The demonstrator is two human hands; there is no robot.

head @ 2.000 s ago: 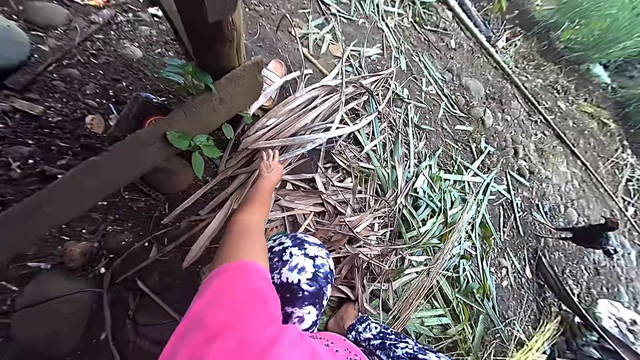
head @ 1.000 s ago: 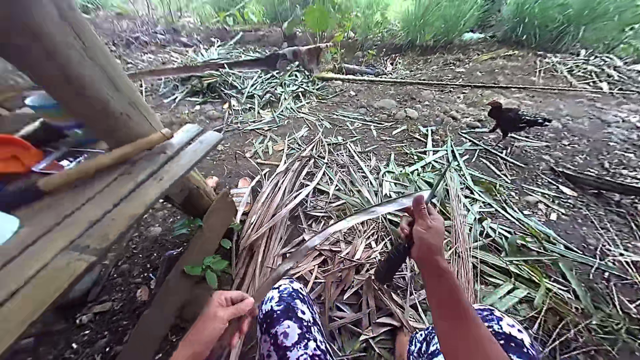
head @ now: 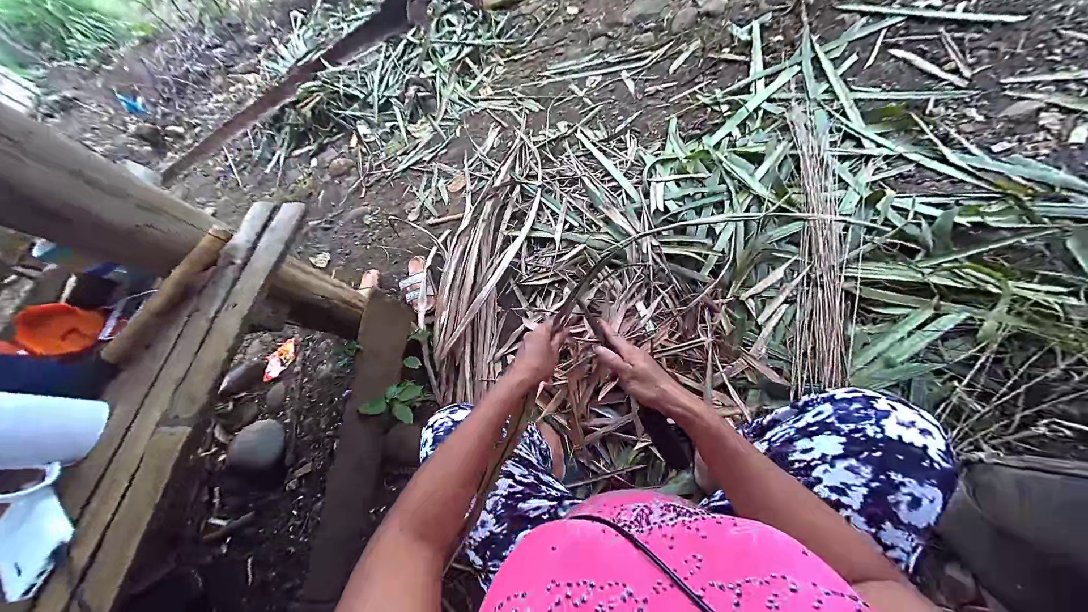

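Both my hands are in front of me over a litter of dry brown strips. My left hand (head: 541, 350) is closed around a long, thin leaf strip (head: 625, 242), which arches up to the right. Beside it, my right hand (head: 633, 365) touches a narrow dark piece between the hands; whether it grips this cannot be told. A dark object (head: 665, 435), perhaps the knife handle, shows below my right forearm. A bundle of dry leaves (head: 480, 280) lies left of my hands, and a bundle of thin ribs (head: 823, 255) lies to the right.
A wooden bench (head: 183, 374) stands at the left beside a slanted post (head: 127, 200), with an orange container (head: 59, 329) near it. A short board (head: 361, 442) is left of my knee. Green leaf strips (head: 748, 178) cover the ground ahead and to the right.
A second ago my right hand held a long curved blade up to the right and my left hand was lower left; now the hands are close together. The view has turned downward.
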